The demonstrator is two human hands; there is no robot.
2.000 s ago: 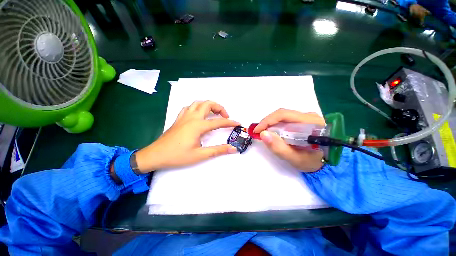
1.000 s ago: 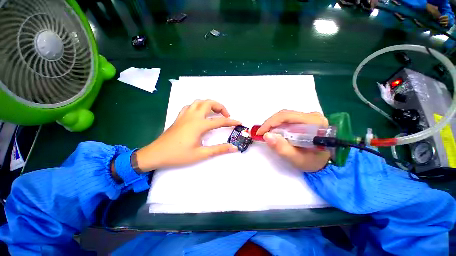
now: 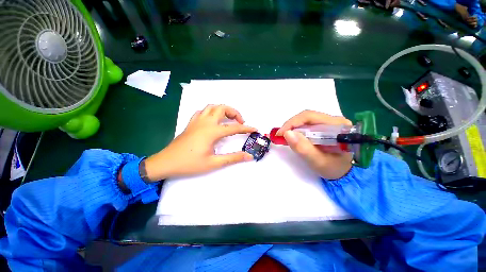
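Note:
My left hand (image 3: pixel 200 143) grips a small dark electronic unit (image 3: pixel 256 146) between thumb and fingers, over the white paper sheets (image 3: pixel 240 199). The unit has a black frame with a silvery, printed inside. My right hand (image 3: pixel 315 146) holds a clear dispensing syringe (image 3: pixel 322 135) like a pen. Its red hub (image 3: pixel 277 136) points left at the unit's upper right edge. Whether the fine tip touches the unit I cannot tell. A green adapter (image 3: pixel 365 139) caps the syringe's rear, with a black cable beside it and a red hose connector (image 3: pixel 410 141) behind.
A green desk fan (image 3: pixel 80 125) stands at the left, near a paper scrap (image 3: pixel 149 82). A grey controller box (image 3: pixel 453 106) stands at the right, with a pale air hose (image 3: pixel 377 79) looping to it. Small dark units (image 3: pixel 139 43) lie on the green surface beyond. A person's hand shows at the top right.
The syringe and my right hand have shifted slightly right, and the red hub sits a little farther from the unit's middle. The small pieces on the far green surface have moved left.

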